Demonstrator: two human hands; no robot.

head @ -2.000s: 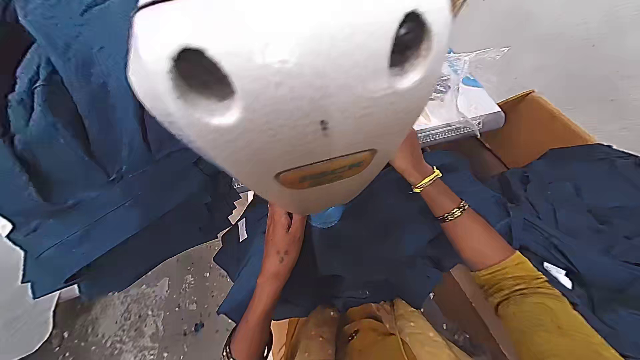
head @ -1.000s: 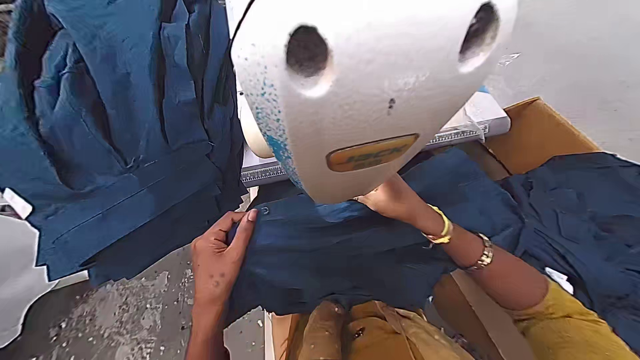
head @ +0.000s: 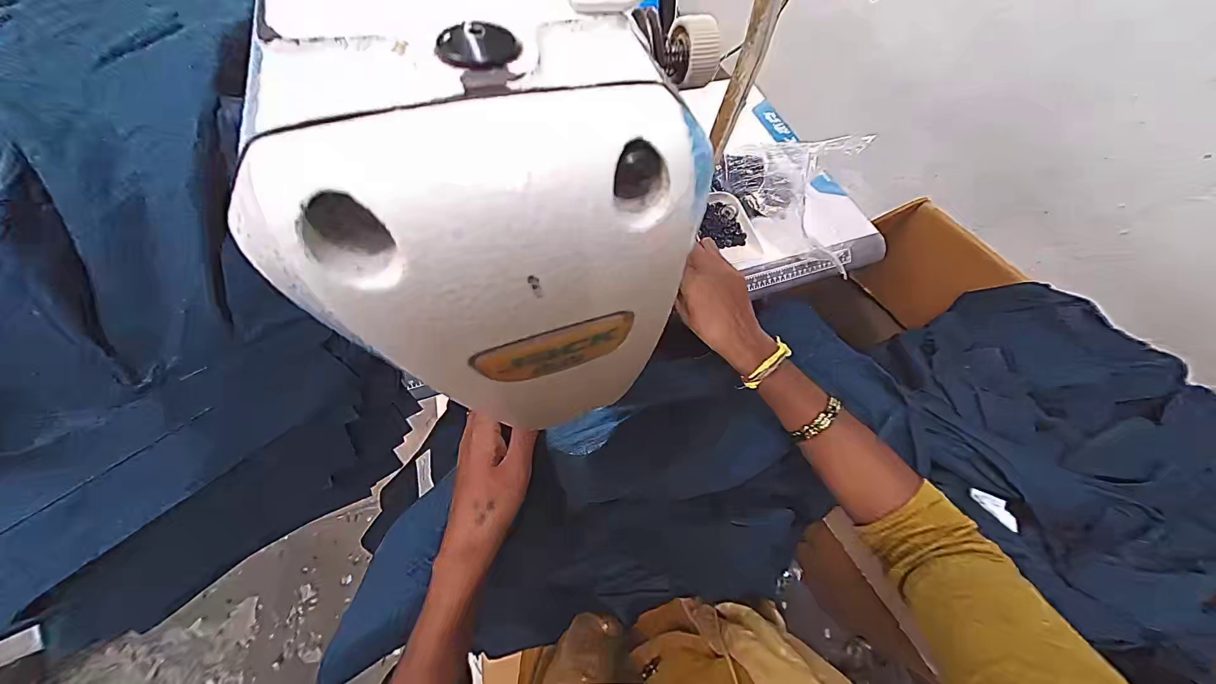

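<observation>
The white head of a Jack sewing machine (head: pixel 475 228) fills the upper middle and hides what lies beneath it. Below it, navy fabric (head: pixel 655 532) drapes over the near edge toward my lap. My left hand (head: pixel 494 465) is on the cloth at the lower left of the head, its fingertips hidden behind it. On the right, my right hand (head: pixel 717 299) reaches up beside the head to a small white tray (head: pixel 750 237) of dark buttons or similar small parts. Its fingertips are partly hidden, so whether it holds something cannot be told.
A clear plastic bag (head: pixel 769 180) of small parts lies on the white machine table (head: pixel 836 237), which has a printed scale along its edge. Behind the right arm is a cardboard box (head: pixel 940 252) with navy garments (head: pixel 1064 427) over it. More navy cloth (head: pixel 142 380) hangs at left.
My right hand has moved from the cloth under the machine head up to the small parts tray. My left hand, seen on the cloth's left part a second ago, is now partly behind the head. The view has shifted.
</observation>
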